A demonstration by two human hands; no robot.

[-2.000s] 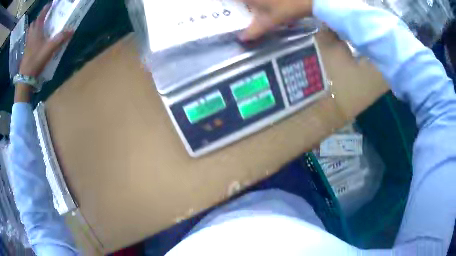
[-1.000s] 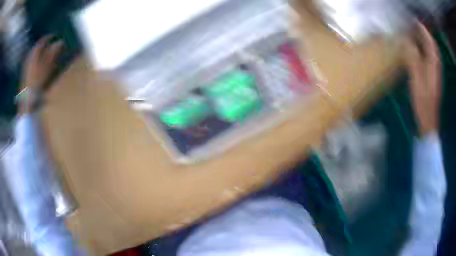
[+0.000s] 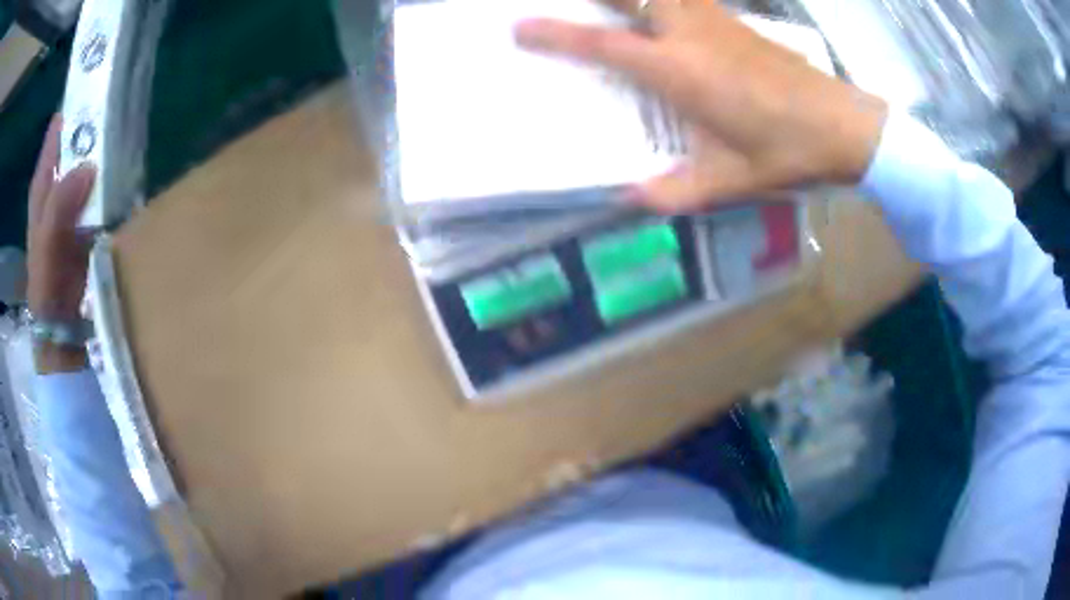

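A bench scale (image 3: 528,334) with green displays stands on the brown board, its pan covered by a white toothbrush box (image 3: 493,117). My right hand (image 3: 751,111) lies over this box with fingers spread, its thumb at the near edge; blur hides how firmly it touches. My left hand (image 3: 59,229), at the far left, is closed around the lower end of a long slim white box (image 3: 100,106) with round printed marks. Its fingers are partly hidden by the box.
The brown-covered bench (image 3: 282,387) slopes across the view, with a white strip (image 3: 129,387) along its left edge. Dark green belt (image 3: 246,70) lies beyond. A green crate (image 3: 769,469) with a cloudy liner and blurred pale items (image 3: 827,422) stands low right. Shiny wrapped items (image 3: 939,59) lie upper right.
My right hand has come from the far right edge back over the box on the scale. My left hand, apparently empty one second ago, now holds a slim white box.
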